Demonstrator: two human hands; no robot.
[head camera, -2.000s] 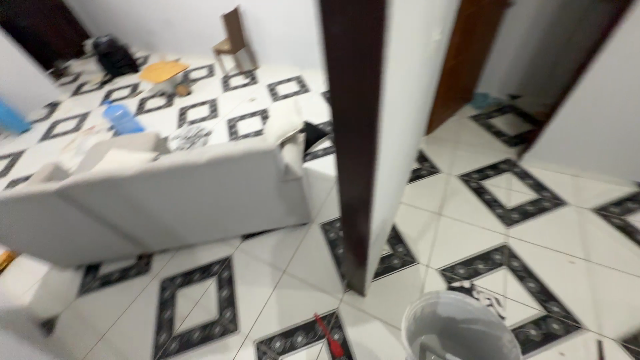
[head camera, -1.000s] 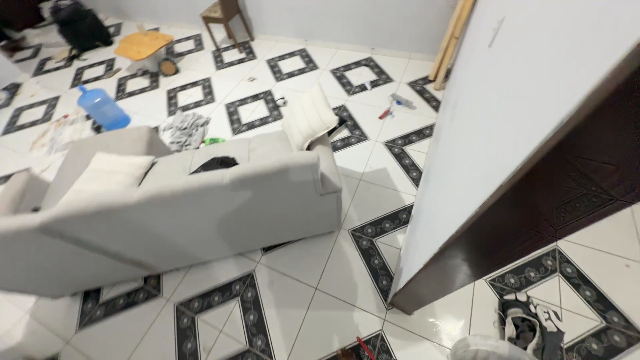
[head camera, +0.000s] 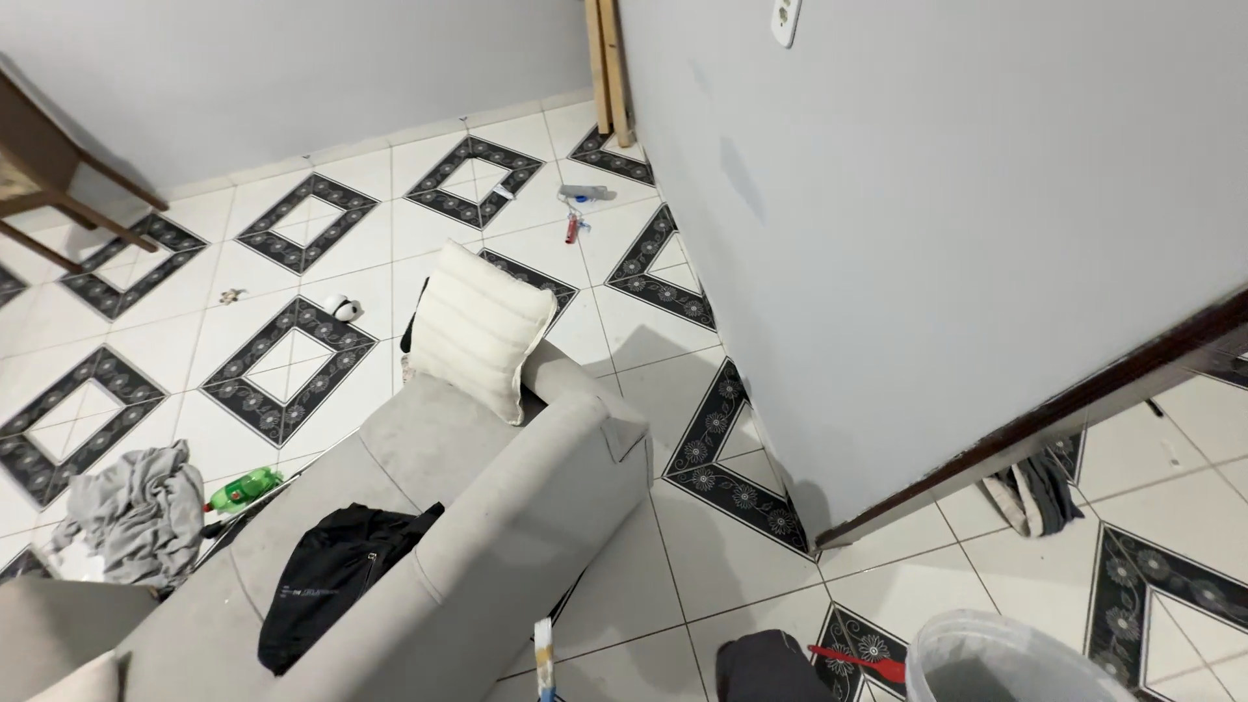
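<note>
Neither of my hands is in view. At the bottom edge a paintbrush (head camera: 544, 663) with pale bristles or handle points upward; what holds it, if anything, is cut off. A dark cloth-like shape (head camera: 770, 668) shows to its right. A red tool (head camera: 858, 663) lies between that shape and a whitish plastic bucket (head camera: 1009, 643). The grey sofa (head camera: 526, 497) bears a cream cushion (head camera: 483, 327) leaning at its end and a black bag (head camera: 346, 575) on its seat.
A grey wall (head camera: 877, 224) with a dark lower edge runs down the right. Shoes (head camera: 1033, 497) are beyond its corner. A paint roller (head camera: 588, 193), green bottle (head camera: 244, 489), grey cloth (head camera: 136, 517) and wooden chair (head camera: 58, 166) stand or lie on the tiled floor. Wooden boards (head camera: 609, 73) lean in the corner.
The view has swung and moved closer to the sofa's end and the wall. The paintbrush and dark shape now show at the bottom edge.
</note>
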